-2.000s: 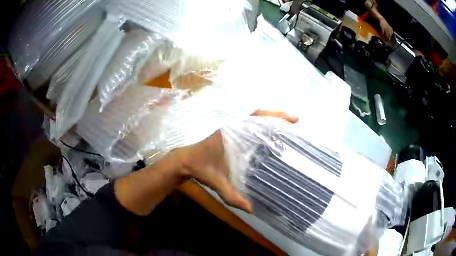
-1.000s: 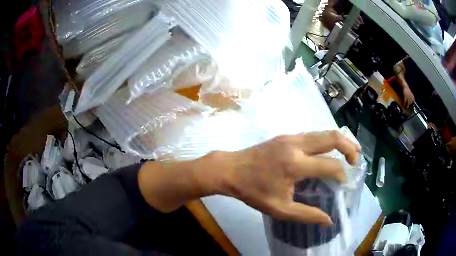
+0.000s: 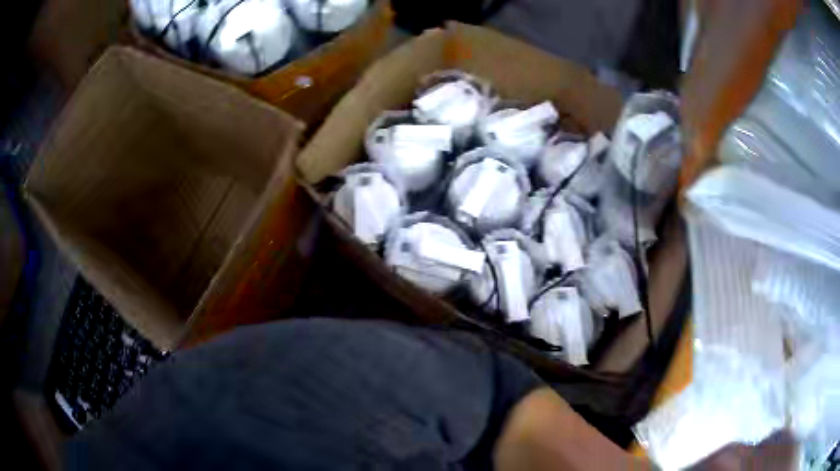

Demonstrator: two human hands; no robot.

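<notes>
An open brown carton point(image 3: 368, 87) in the middle holds several white cameras point(image 3: 488, 190) in clear wrap, brackets upward, with thin black cables between them. My left arm, in a dark sleeve, crosses the bottom, with its bare forearm at the lower edge; the hand is cut off or hidden. A blurred patch of skin shows at the lower right edge, and I cannot tell which hand it belongs to. My right hand cannot be made out. Clear air-column bags point(image 3: 737, 304) lie at the right.
An open carton point(image 3: 175, 175) with bare inner walls stands left of the filled one. Another carton point(image 3: 368, 37) with wrapped white cameras is at the top left. A black keyboard point(image 3: 101, 345) lies at the lower left. An orange-brown edge point(image 3: 737, 74) runs down the right.
The view has swung left from the bench to the cartons. The wrapped camera that my left hand was on is out of view. The air-column bags now lie at the right.
</notes>
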